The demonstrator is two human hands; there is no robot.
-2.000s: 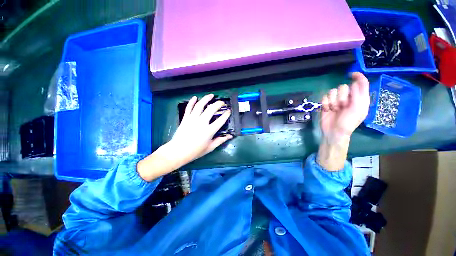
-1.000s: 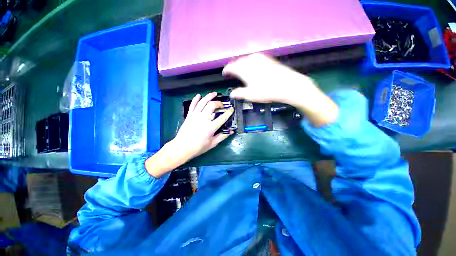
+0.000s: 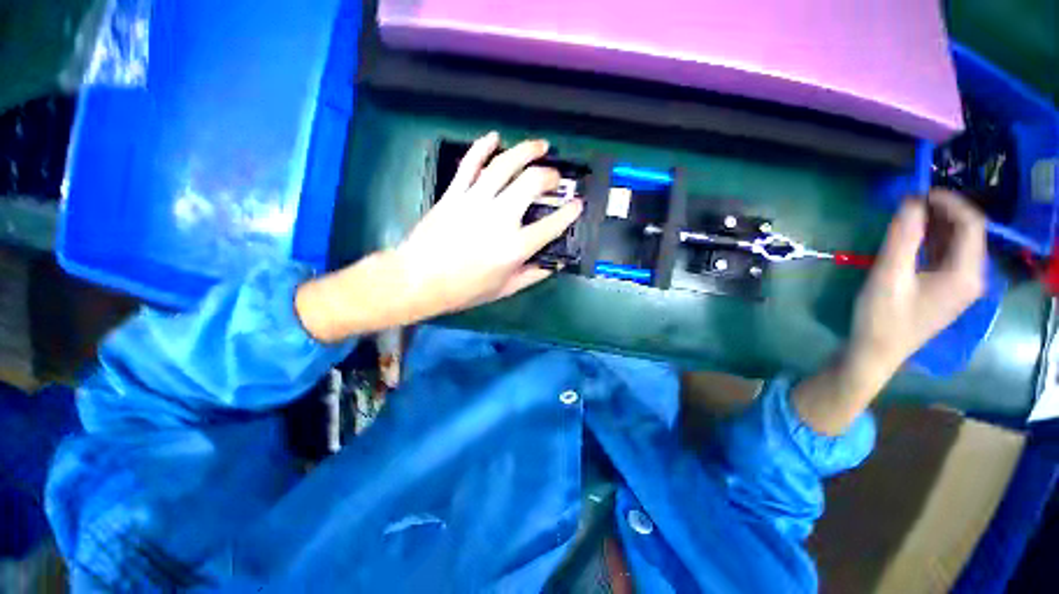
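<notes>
My left hand (image 3: 494, 221) lies over a black plastic housing (image 3: 451, 168) at the left end of the black assembly fixture (image 3: 670, 221), fingers on top and thumb at the near side. It hides most of the housing. Silver metal shows between the fingers. Two blue rods (image 3: 641, 175) cross the fixture's middle. The silver toggle clamp (image 3: 778, 246) lies extended to the right, with its red handle (image 3: 854, 259) beside my right hand (image 3: 923, 273). That hand is blurred, fingers bent, in front of the small blue bin (image 3: 970, 331); whether it holds anything cannot be seen.
A large blue tray (image 3: 209, 151) stands left, with clear plastic (image 3: 120, 46) over its rim. Pink foam (image 3: 685, 52) on a dark base lies behind the fixture. A medium blue bin (image 3: 1039, 215) with dark parts is at the far right. A cardboard carton (image 3: 929, 499) is below the bench edge.
My right hand has moved from above the fixture's middle to the right, beyond the clamp, uncovering the clamp and red handle. My left hand stays on the housing. The camera view has shifted.
</notes>
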